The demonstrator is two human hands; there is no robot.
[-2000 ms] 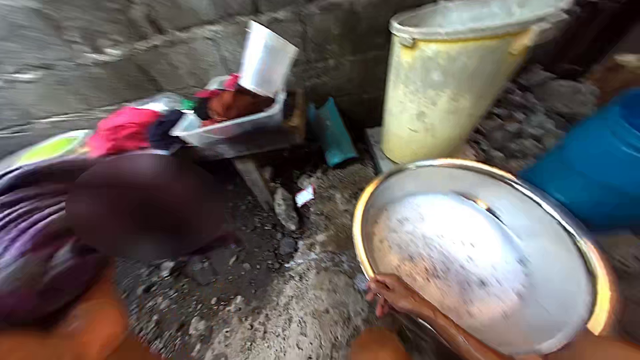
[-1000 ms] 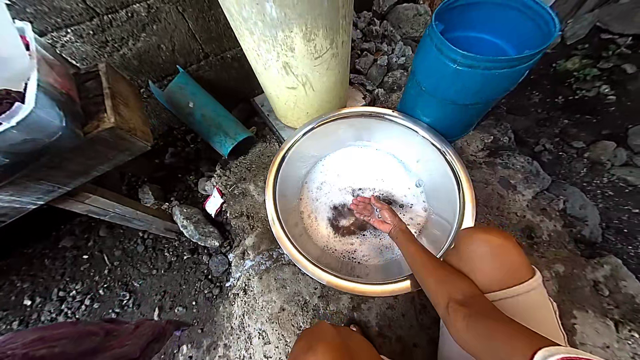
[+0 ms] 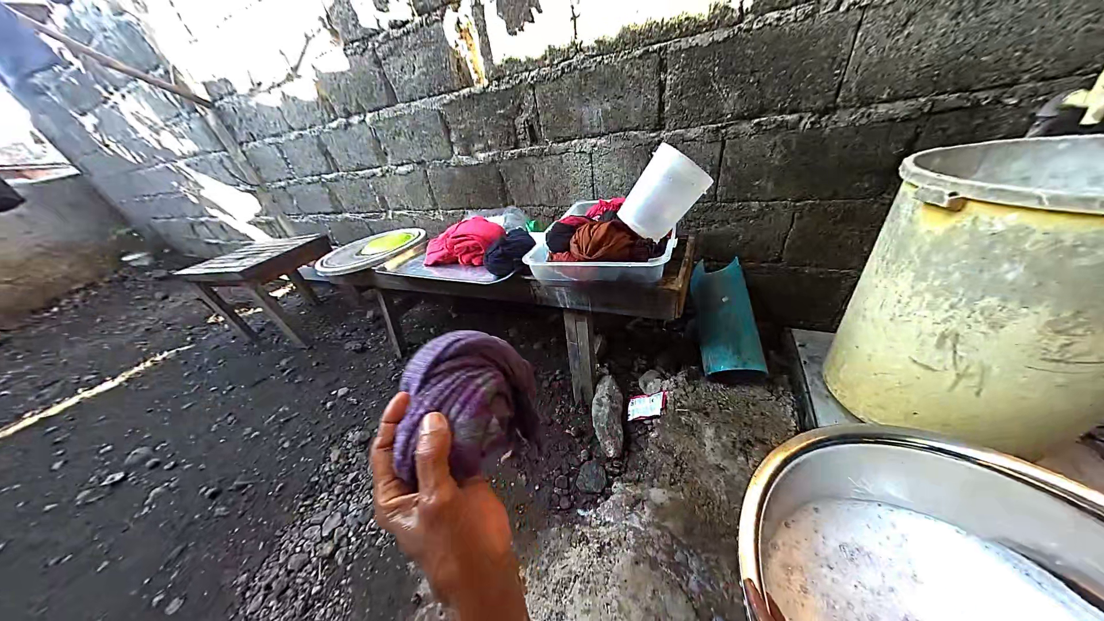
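My left hand (image 3: 453, 509) holds a rolled bundle of purple, striped wet-looking cloth (image 3: 470, 401) up over the gravelly ground, thumb on the near side. At the bottom right stands a round metal basin (image 3: 819, 444) with foamy water (image 3: 897, 561) in it. Only a little of my right hand (image 3: 761, 602) shows, at the basin's left rim by the frame's bottom edge; its grip is hidden. Beyond the bundle, a clear plastic tub (image 3: 595, 272) of red, brown and dark clothes (image 3: 604, 240) sits on a low wooden bench (image 3: 638, 297), with a white container (image 3: 664, 191) tilted on top.
Pink and dark cloths (image 3: 466, 241) lie on a tray beside a round lid (image 3: 345, 257). A small wooden table (image 3: 259, 259) stands farther left. A teal half-pipe (image 3: 729, 319) leans near a big yellowish barrel (image 3: 975, 328). A block wall (image 3: 595, 103) runs behind; stones (image 3: 608, 416) lie below.
My right hand was over the foamy water a second ago and is now at the basin's rim. The purple cloth, low at the left before, is now held up. The view has swung left and up.
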